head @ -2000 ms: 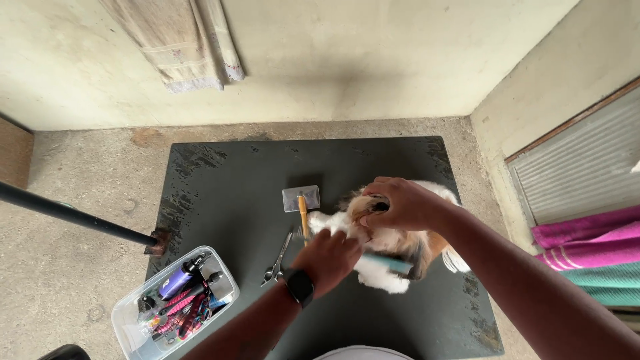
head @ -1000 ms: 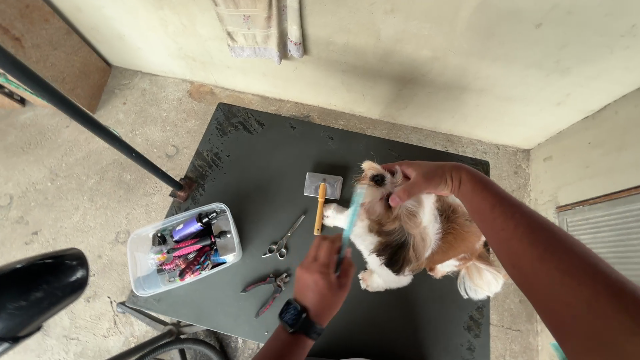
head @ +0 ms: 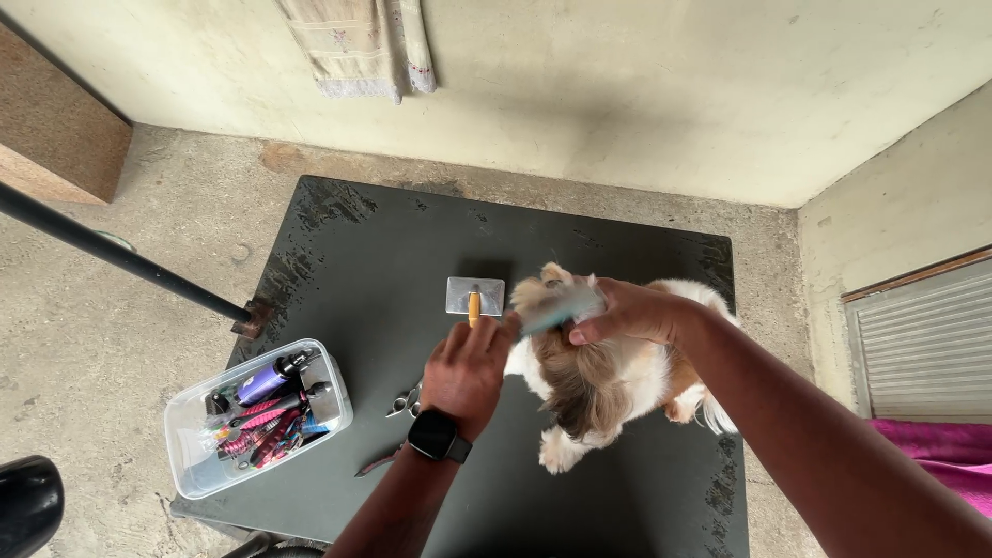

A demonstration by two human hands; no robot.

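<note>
A brown-and-white long-haired dog (head: 589,372) is on the black grooming table (head: 387,263). My left hand (head: 469,364), with a black smartwatch on its wrist, holds a light-blue comb (head: 554,314), blurred, against the fur of the dog's head. My right hand (head: 632,314) grips the dog's head from the right side. Beyond my left hand lies a slicker brush (head: 474,296) with a yellow handle, partly covered by my fingers. Scissors (head: 404,403) and pliers-type nail clippers (head: 378,463) lie partly hidden behind my left wrist and forearm.
A clear plastic box (head: 182,449) of grooming tools, among them a purple bottle-like item (head: 263,381), stands at the table's left edge. A black metal pole (head: 116,252) meets the table's left side. Towels hang on the back wall and at the right.
My left hand and the comb have moved up to the dog's head. The dog's head has turned within my right hand's hold. The view has shifted.
</note>
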